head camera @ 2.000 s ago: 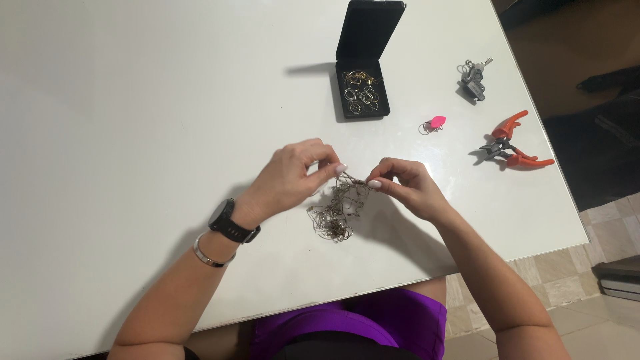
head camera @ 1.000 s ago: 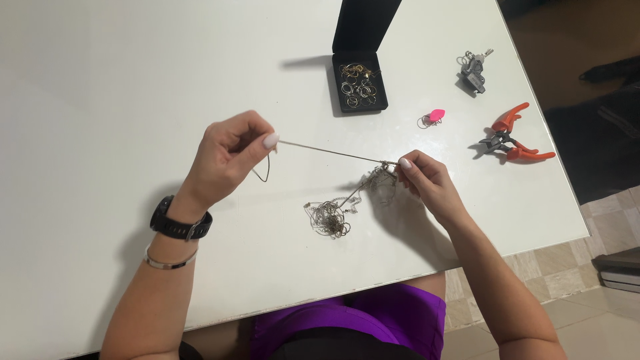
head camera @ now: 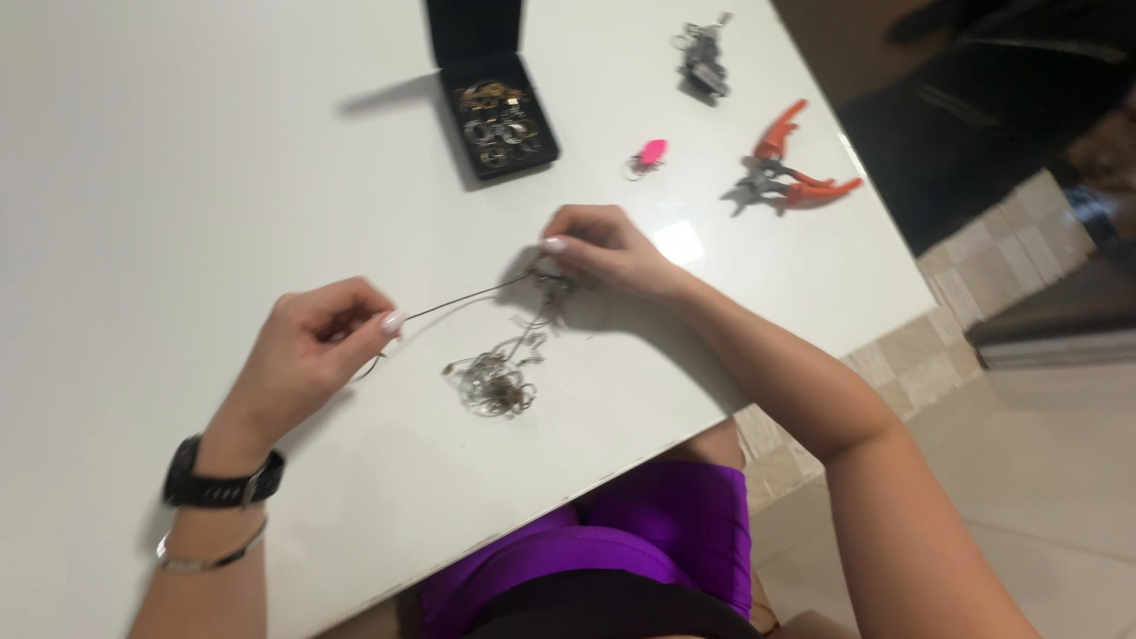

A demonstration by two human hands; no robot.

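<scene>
My left hand, with a black watch and a bracelet on its wrist, pinches one end of a thin chain between thumb and fingertips. The chain runs taut up to my right hand, which grips it beside a small tangle of chains hanging at its fingertips. A strand leads down from that tangle to a larger heap of tangled chains lying on the white table between my hands. Blur hides how the strands cross.
Beyond my hands stands an open black box of rings. To the right lie a pink object with small rings, a grey metal piece and orange-handled pliers. The table's near edge runs in front of my lap.
Two seconds ago my hands were close together over the chains; they have since drawn apart, stretching a chain between them. Since one second ago my right hand has moved up relative to my left.
</scene>
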